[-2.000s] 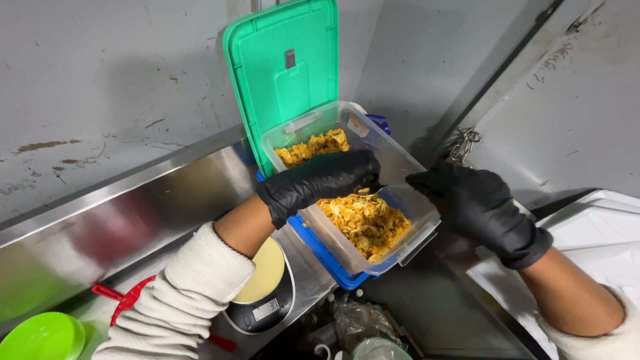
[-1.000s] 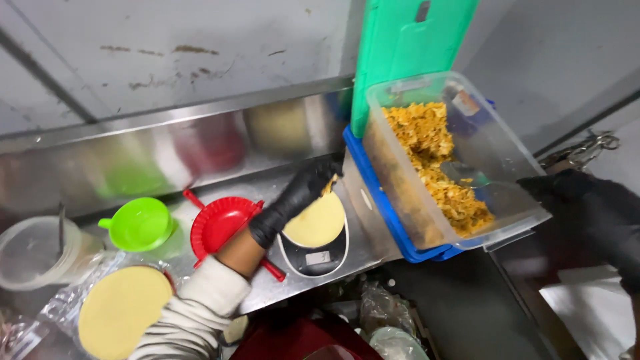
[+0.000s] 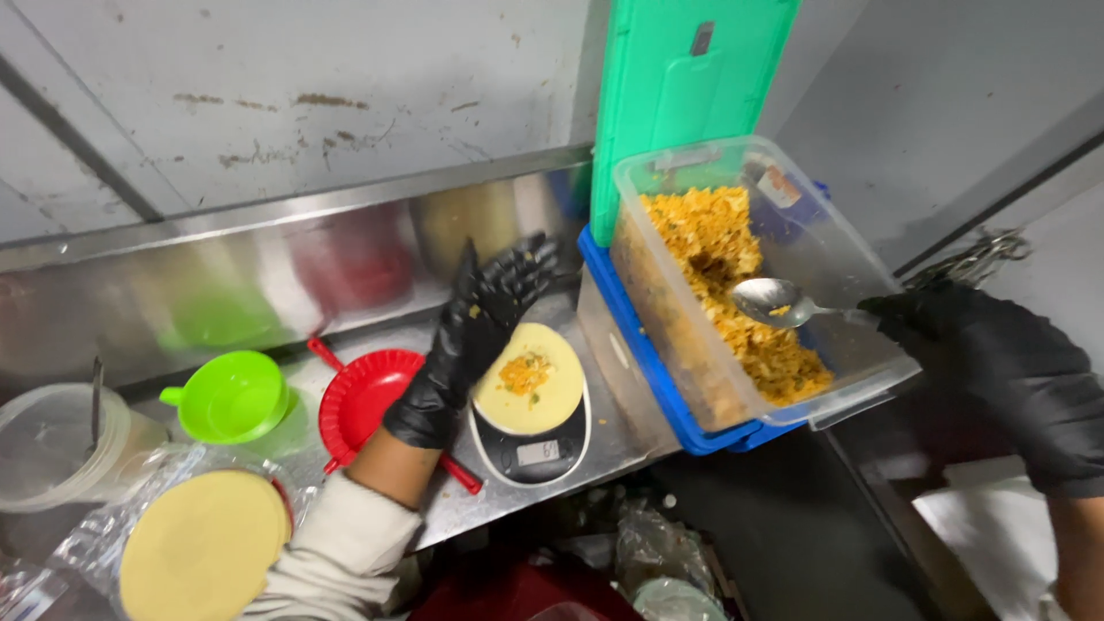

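Note:
My left hand [image 3: 483, 328], in a black glove with a few crumbs on it, is spread and empty, palm up, beside a round dough disc [image 3: 562, 379]. A small heap of orange filling [image 3: 524, 374] lies on the disc, which rests on a kitchen scale [image 3: 543, 461]. My right hand [image 3: 992, 362], also gloved in black, holds a metal spoon [image 3: 772, 302] by its handle. The spoon's bowl, with a bit of filling in it, is over a clear plastic tub [image 3: 862, 267] partly filled with shredded orange filling [image 3: 707, 228].
A red dumpling press [image 3: 358, 401], a green cup [image 3: 233, 397] and a stack of dough discs [image 3: 203, 543] on plastic film lie at the left, near a clear round tub [image 3: 52, 448]. A green lid [image 3: 690, 103] stands upright behind the filling tub. The steel counter's front edge [image 3: 526, 509] runs below the scale.
My left hand has moved from the filling tub to the scale, and its fingers have spread. Filling now lies on the disc. The view has swung left since the oldest frame.

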